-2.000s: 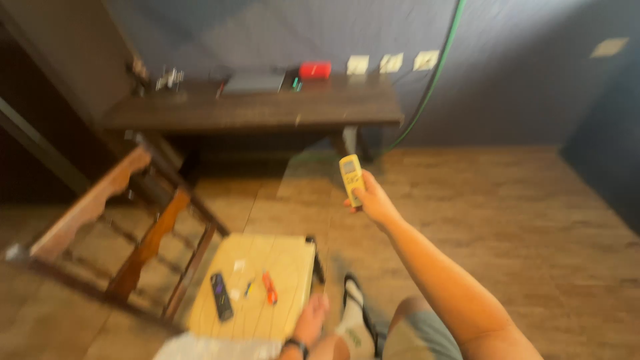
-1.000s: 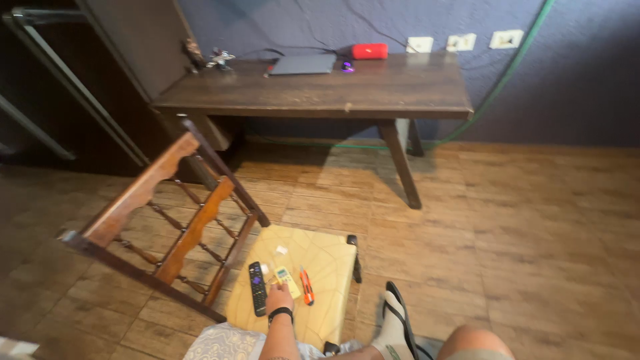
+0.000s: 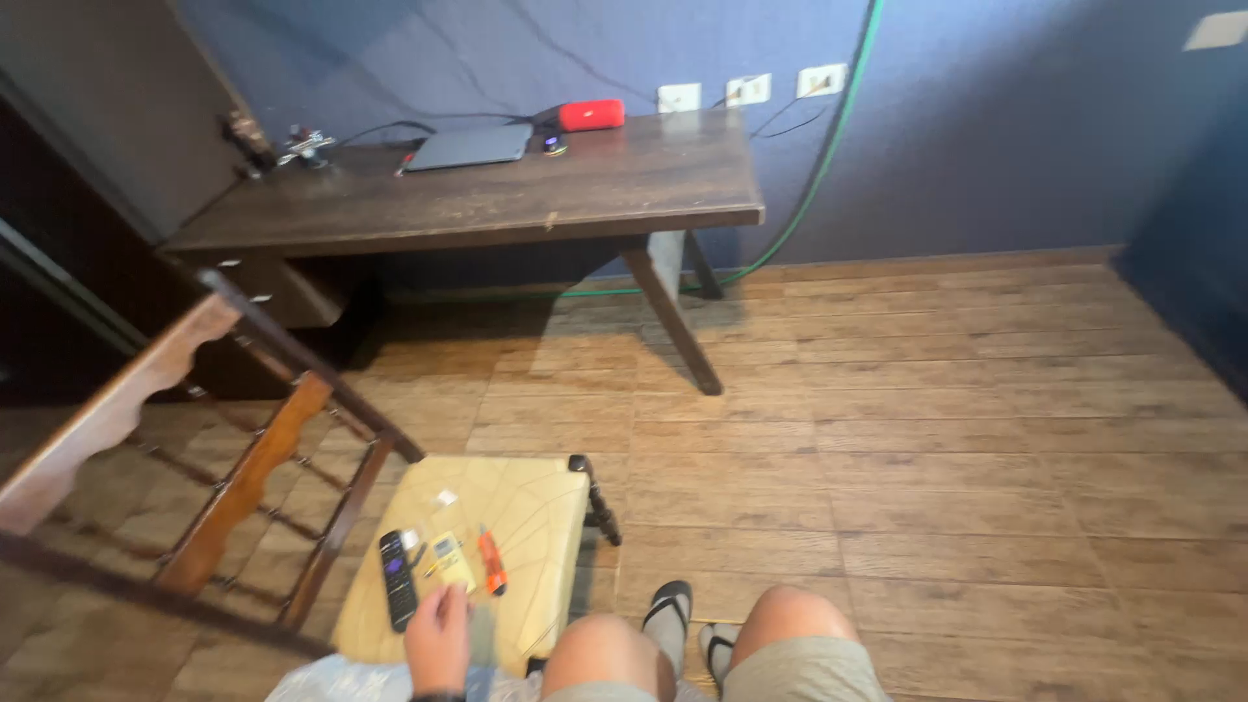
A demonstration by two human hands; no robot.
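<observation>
My left hand (image 3: pixel 439 624), with a dark band at the wrist, is over the chair seat (image 3: pixel 546 507), its fingertips at the lower end of a pale yellow remote control (image 3: pixel 452 562). Whether the fingers grip it is not clear. Left of that lies a black remote control (image 3: pixel 398 581) with a purple button; to its right is an orange utility knife (image 3: pixel 491 562). Small white pieces (image 3: pixel 446 498) and a small dark item (image 3: pixel 417 558) lie near the remotes. My right hand is out of view.
Beyond the chair stands a dark wooden desk (image 3: pixel 624 185) bearing a closed laptop (image 3: pixel 472 146), a red cylindrical speaker (image 3: pixel 592 115) and small figures (image 3: pixel 306 146). A green hose (image 3: pixel 829 156) runs down the wall. My feet in sandals (image 3: pixel 669 614) are right of the chair.
Two seconds ago a hand held the yellow remote up in the air at the right; it now lies on the seat. That outstretched arm has left the view.
</observation>
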